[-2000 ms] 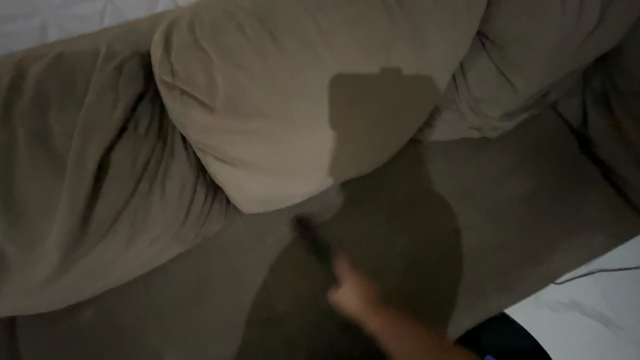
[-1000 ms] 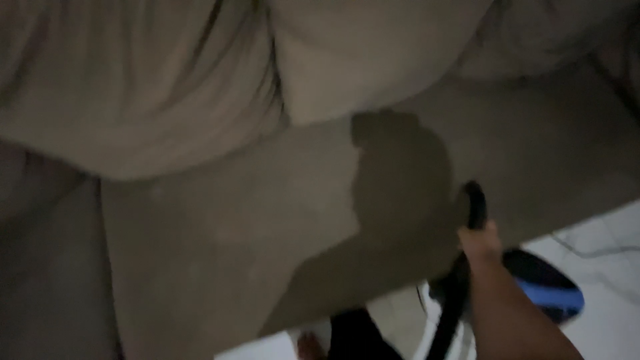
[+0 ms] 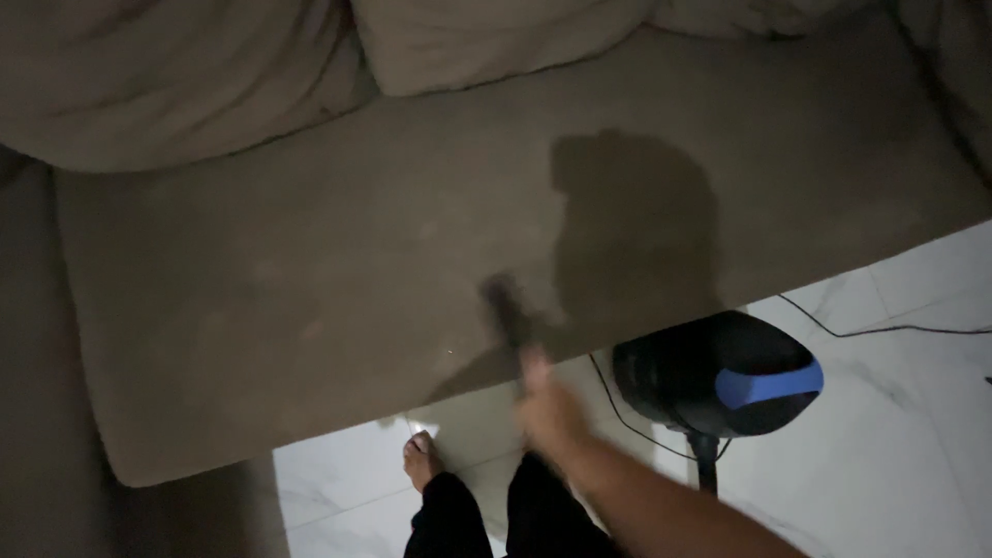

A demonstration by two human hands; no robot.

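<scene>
My right hand (image 3: pixel 546 403) is closed around a dark vacuum cleaner nozzle (image 3: pixel 508 310), blurred by motion, whose tip is over the front part of the brown fabric sofa seat (image 3: pixel 310 256). Whether the tip touches the fabric cannot be told. To the right of my hand, on the floor at the sofa's edge, stands a black and blue vacuum cleaner body (image 3: pixel 721 376). My left hand is out of view.
Large back cushions (image 3: pixel 496 39) line the far side of the seat, and a sofa arm (image 3: pixel 39 349) is at left. A thin black cable (image 3: pixel 868 332) crosses the marbled tile floor (image 3: pixel 852 434). My bare foot (image 3: pixel 421 461) is below the seat's front edge.
My right hand has moved left along the seat's front with the nozzle since one second ago. The view has shifted, showing more of the floor and the vacuum cleaner body.
</scene>
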